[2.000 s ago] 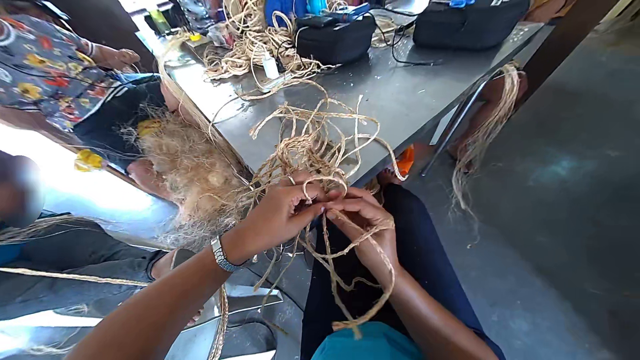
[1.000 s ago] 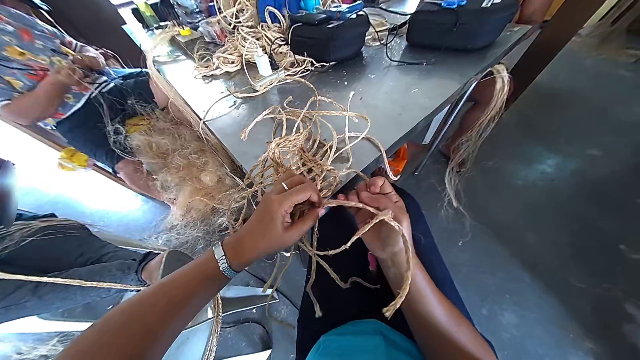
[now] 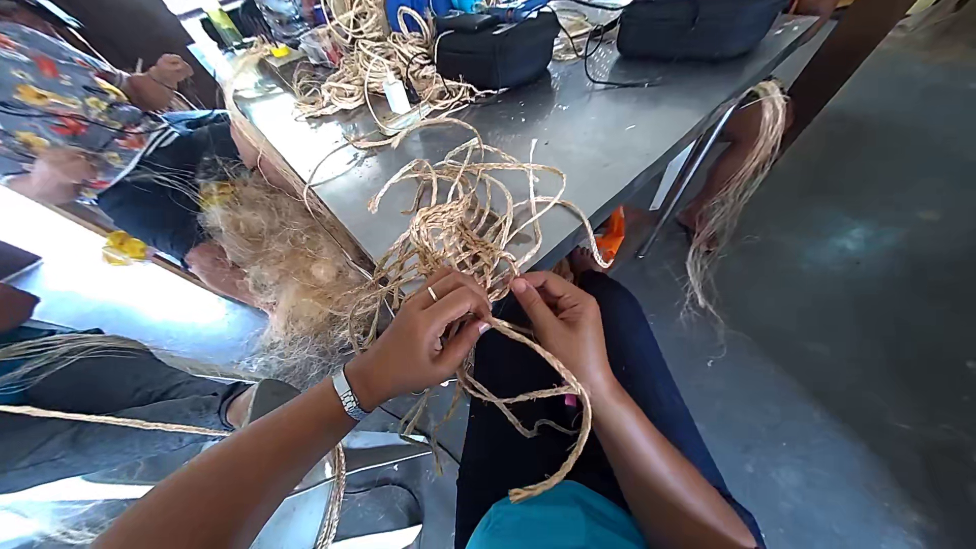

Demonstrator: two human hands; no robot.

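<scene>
At the near corner of a grey table [image 3: 610,126], my left hand [image 3: 435,328], with a ring and a metal watch, pinches a braided natural-fibre cord [image 3: 560,366] between thumb and fingers. The cord's end curves down over my lap. Just to the right, my right hand [image 3: 560,316] pinches a strand by the knotted work between thumb and index finger. Beyond both hands, a tangled, knotted mass of the same cord [image 3: 457,229] lies on the table corner, with loose ends looping out. Other cord ends hang below my fingers.
More coiled cord [image 3: 351,76], a small white bottle [image 3: 396,95] and black cases [image 3: 496,53] stand farther back. A person [image 3: 69,114] sits at left behind a heap of loose fibre [image 3: 282,252]. Fibre [image 3: 743,175] hangs by the table leg [image 3: 686,183]; an orange bag [image 3: 611,235] is below.
My right hand, open-palmed under the cord a second ago, has turned and moved up to the knotted mass. The cord end now hangs from my left fingers.
</scene>
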